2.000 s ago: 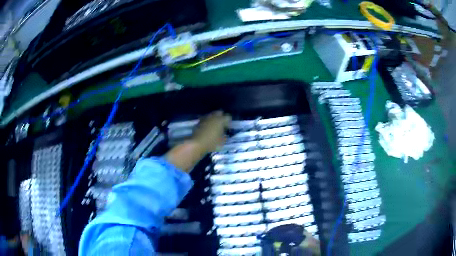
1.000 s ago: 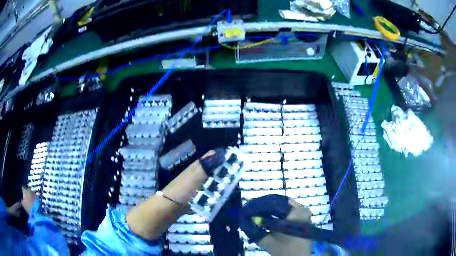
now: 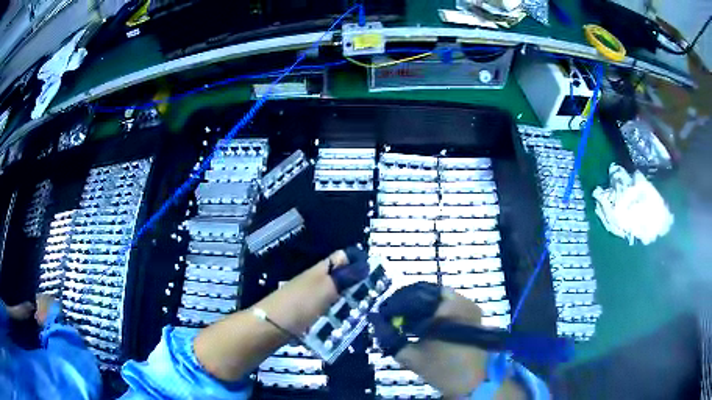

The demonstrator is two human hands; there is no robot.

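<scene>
My left hand [image 3: 312, 291], with black coverings on the fingertips, holds a silvery metal housing [image 3: 347, 312] tilted, its row of dark openings facing up. My right hand [image 3: 441, 332], also with black finger coverings, grips a dark hand tool [image 3: 500, 339] with a blue end and a small yellow mark. Its fingertips are close to the housing's right side; I cannot tell whether the tool touches it. Both hands are over the black parts tray [image 3: 336, 117], which holds columns of identical housings [image 3: 468, 226].
Two loose housings lie at angles left of centre, one of them here [image 3: 275, 231]. A blue coiled cord [image 3: 183, 189] crosses the trays. A housing column [image 3: 570, 242] and a crumpled white cloth [image 3: 634, 205] lie on the green mat. Another person's hand and blue sleeve [image 3: 66, 351] are at lower left.
My left hand first reached to the housings at the back of the tray, then came forward holding one. Since then the housing has moved slightly right and down, closer to my right hand.
</scene>
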